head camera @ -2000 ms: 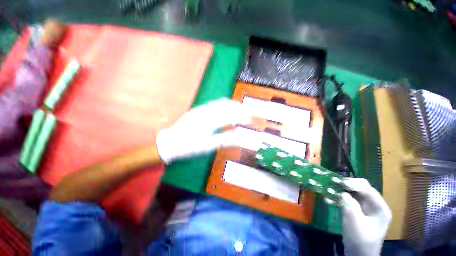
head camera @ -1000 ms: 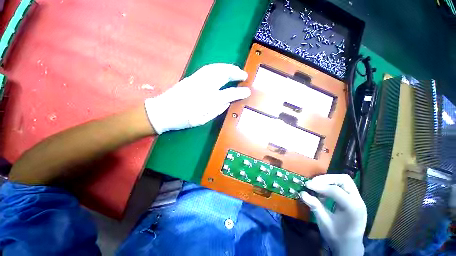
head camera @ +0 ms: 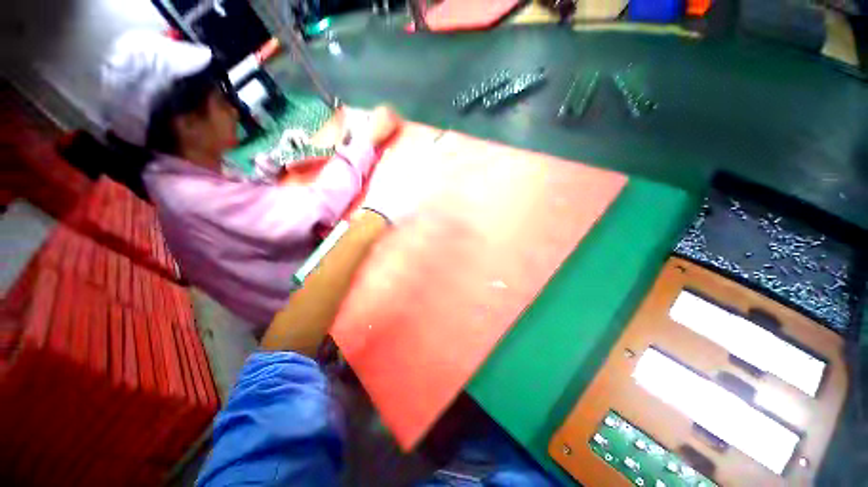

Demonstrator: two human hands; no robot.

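Note:
My left arm reaches over the red mat (head camera: 457,276). My white-gloved left hand (head camera: 407,183) is blurred and washed out at the mat's far side; its fingers and anything in them cannot be made out. The orange-brown fixture (head camera: 657,328) lies at the lower right. A green circuit board (head camera: 652,458) sits in its nearest pocket, cut off by the frame's bottom edge. The other two pockets show white plates. The black screw tray (head camera: 752,233), with loose silvery screws, is at the fixture's top end. My right hand is out of the picture.
A person in pink with a white cap (head camera: 228,219) sits at the left, hands at the mat's far edge. A green-white strip (head camera: 321,252) shows beside my forearm. Several boards (head camera: 500,87) lie on the dark green bench. Red stacks (head camera: 95,323) stand at lower left.
The view has swung left. My left hand has left the fixture and reached across the red mat. My right hand has gone out of view; the board remains in the nearest pocket.

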